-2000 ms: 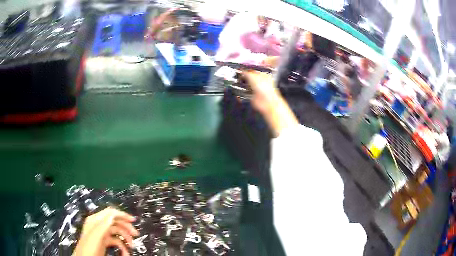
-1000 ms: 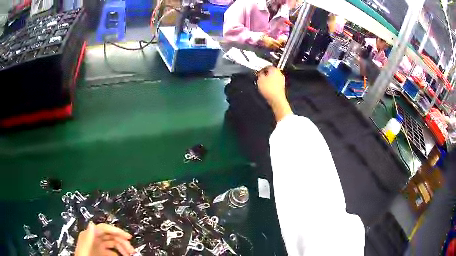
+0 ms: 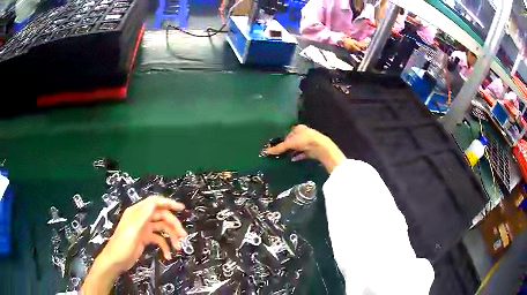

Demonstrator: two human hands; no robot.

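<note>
A large pile of silver-looped spring clips (image 3: pixel 231 222) lies on the green mat in front of me. My left hand (image 3: pixel 149 233) is over its left part, fingers curled but apart; a clip shows by the fingertips, and contact is unclear. My right hand (image 3: pixel 300 145) is beyond the pile, with thumb and fingers closed around a small black clamped unit (image 3: pixel 270 145) on the mat, partly hidden by the fingers. A black foam tray (image 3: pixel 399 155) lies at right, with a small black and silver unit (image 3: pixel 341 86) at its far edge. Another clamped unit (image 3: pixel 105 165) lies behind the pile's left side.
A clear bottle with metallic top (image 3: pixel 303 193) stands at the pile's right edge. Black filled trays with a red base (image 3: pixel 69 63) are at far left, a blue bin (image 3: pixel 4 213) at the left edge. A blue bench fixture (image 3: pixel 263 46) and a person in pink (image 3: pixel 326 23) are across the bench.
My right hand has come back from the tray's far edge to the unit on the mat; a small unit now shows at that edge. The view has shifted, bringing the blue bin into sight.
</note>
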